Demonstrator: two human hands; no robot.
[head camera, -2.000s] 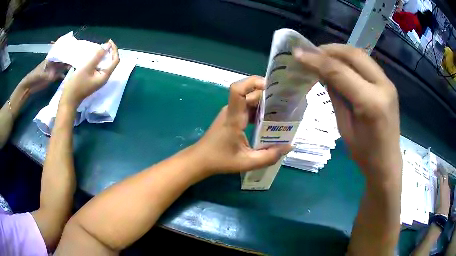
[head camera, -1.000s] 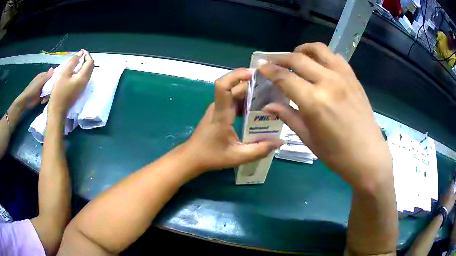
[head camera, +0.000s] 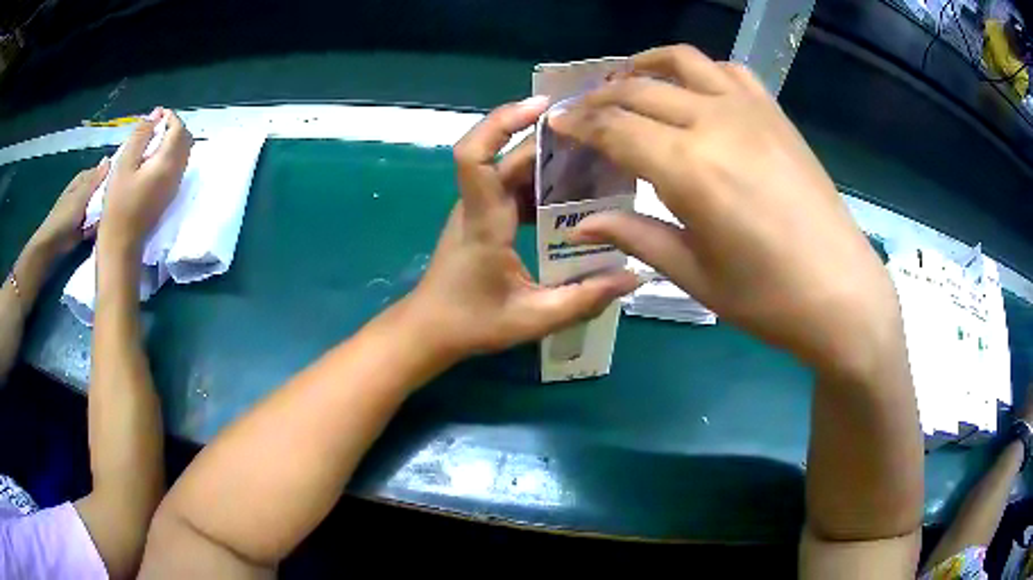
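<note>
A tall narrow white carton (head camera: 578, 346) with a coloured brand word stands upright in front of me, its end flap up at the top. My left hand (head camera: 498, 244) grips its lower sides between thumb and fingers. My right hand (head camera: 691, 170) is at its open top, with fingertips on the printed leaflet (head camera: 575, 172), which sits mostly inside the carton's open end. The leaflet's lower part is hidden in the carton. The leaflet stack (head camera: 671, 301) lies behind, partly covered by my right hand.
Waiting cartons (head camera: 952, 340) lie at the right, beside another person's arm. At the left a person's hands (head camera: 142, 187) hold a white wrapped item above more white pouches (head camera: 215, 215). A pale rail (head camera: 374, 122) and a metal post (head camera: 773, 45) stand beyond.
The leaflet, which curved high above the carton, is now down inside it. My right hand has moved left onto the carton's top. The carton sits slightly higher in view.
</note>
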